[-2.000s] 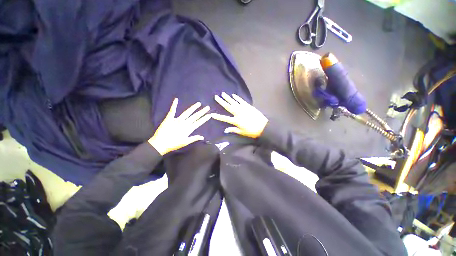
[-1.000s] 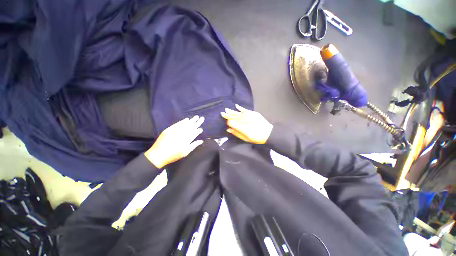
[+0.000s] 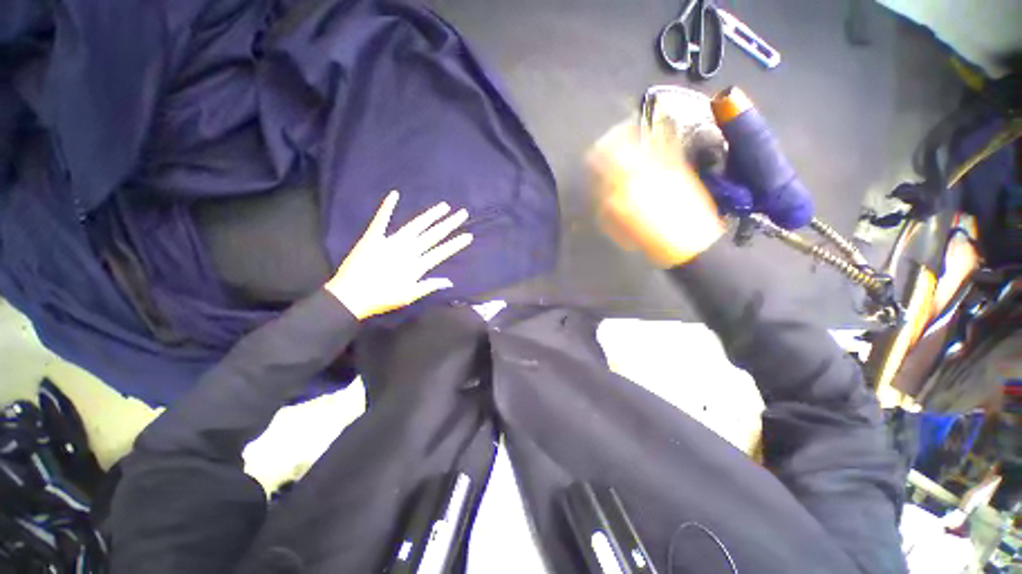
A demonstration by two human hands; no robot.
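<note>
A navy garment panel (image 3: 448,135) lies on the dark table at the near edge, joined to a crumpled navy heap at the left. My left hand (image 3: 398,264) rests flat on the panel with fingers spread. My right hand (image 3: 650,196) is off the cloth, blurred, in front of the iron's soleplate and hiding part of it; its fingers are too blurred to read. The iron (image 3: 768,163) lies at the right, its handle wrapped in blue-purple cloth with an orange-brown end.
Scissors (image 3: 693,39) and a white cutter (image 3: 748,39) lie beyond the iron. A ribbed hose (image 3: 835,258) runs right from the iron to cluttered cables and textiles. Dark bundled pieces (image 3: 50,482) are at the lower left.
My right hand has left the panel and moved right and away from me to the iron. My left hand has flattened and spread its fingers. The dark slit seen earlier no longer shows clearly.
</note>
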